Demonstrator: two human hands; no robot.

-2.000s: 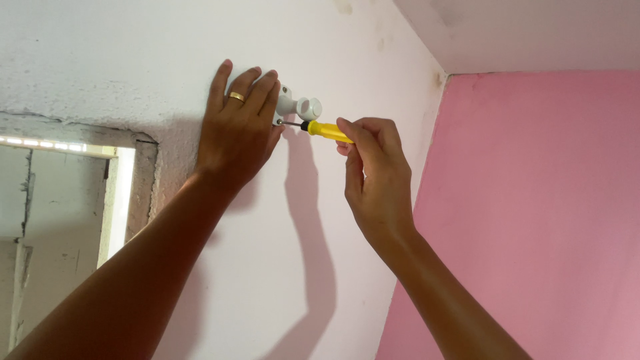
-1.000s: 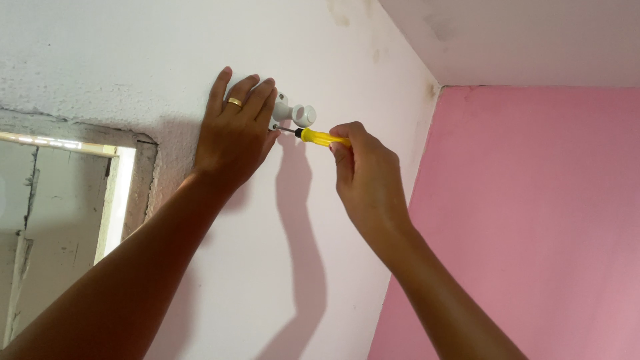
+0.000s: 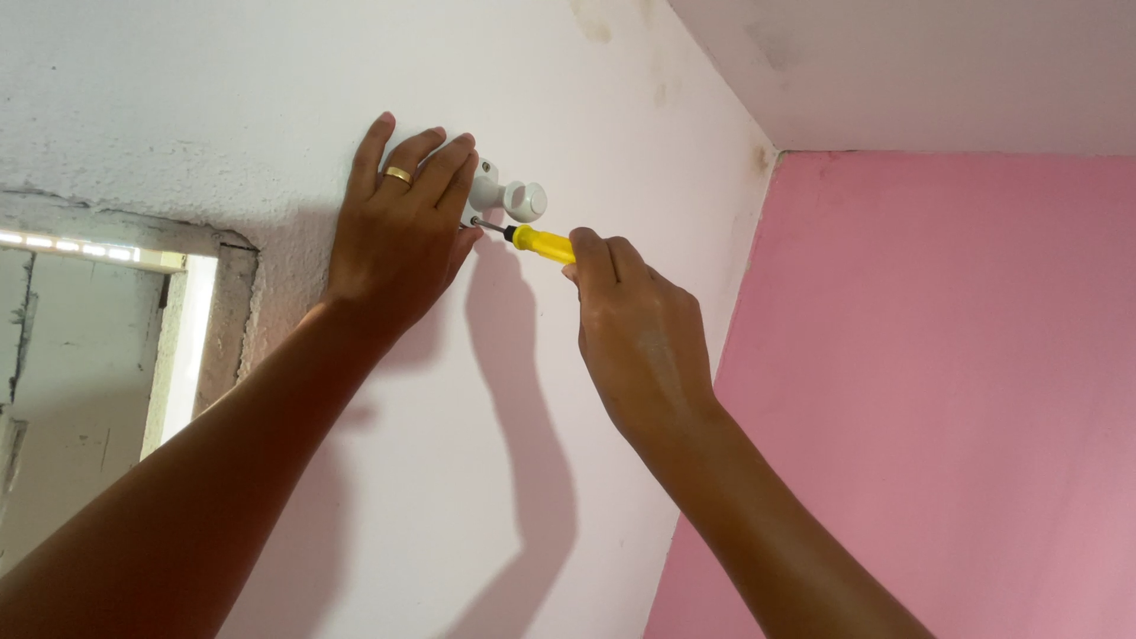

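A white curtain-rod bracket or similar wall fitting (image 3: pixel 487 190) lies against the white wall, its round end standing out to the right. My left hand (image 3: pixel 404 222), with a gold ring on one finger, presses flat over the fitting's left part and hides it. One screw head (image 3: pixel 486 166) shows at the top of the base plate. In my right hand (image 3: pixel 635 311) is a screwdriver with a yellow handle (image 3: pixel 543 244). Its tip meets the lower screw (image 3: pixel 475 221) of the plate, close to my left thumb. Whether the tip is seated in the screw cannot be told.
At the left is a worn frame (image 3: pixel 232 311) around a weathered panel, with bright light along its gap. The white wall (image 3: pixel 426 497) meets a pink wall (image 3: pixel 923 373) at the right, below the ceiling (image 3: pixel 923 71). Arm shadows fall on the white wall.
My right hand has changed its hold on the yellow handle, with the fingers now curled over its end. My left hand has stayed on the fitting.
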